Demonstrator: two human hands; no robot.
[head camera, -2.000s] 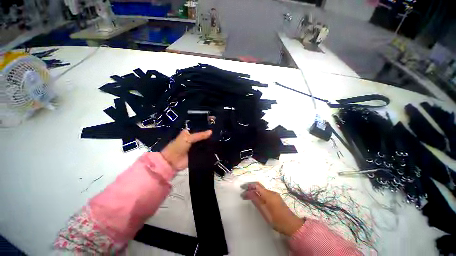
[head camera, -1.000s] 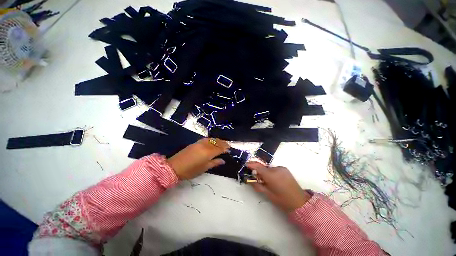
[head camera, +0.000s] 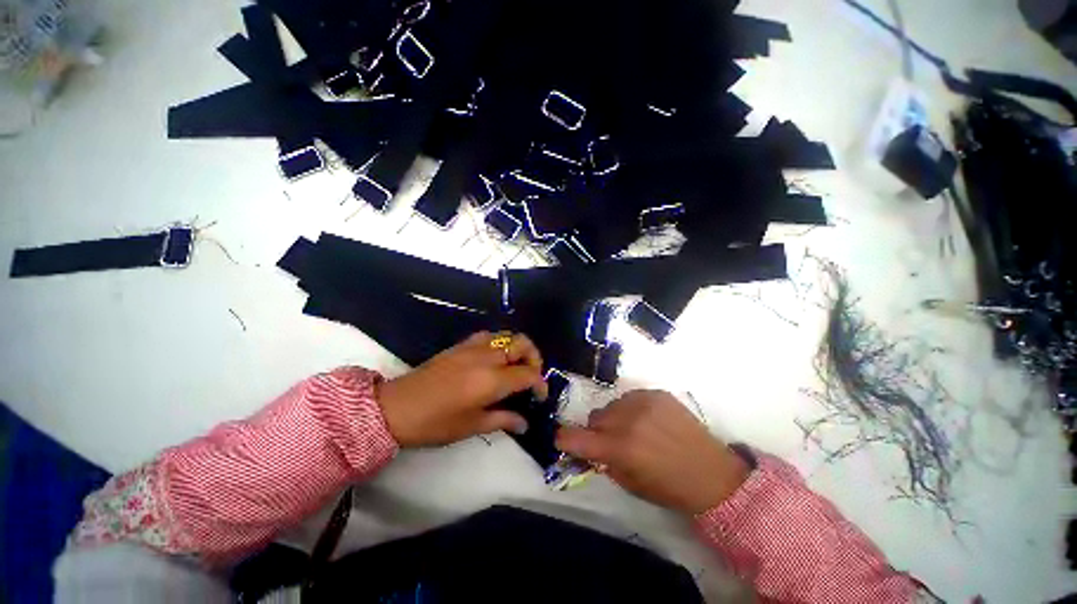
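Observation:
My left hand, with a yellow ring on a finger, holds a black webbing strap near its ringed end. My right hand is beside it, its fingertips closed around a small tool with a metallic and yellowish glint, mostly hidden, at the strap's end. Several black straps with silver rectangular rings lie just beyond my hands. One ringed strap lies alone at the left, with fine threads at its ring.
A large pile of black straps lies ahead on the white table. Thread waste lies at right, with a small black block behind it. Other black straps with metal hardware lie at far right. A blurred fan is at upper left.
The view has tilted down. My left hand went from reaching at the pile to the strap in front of me. My right hand came in to meet it, and both are now nearer me.

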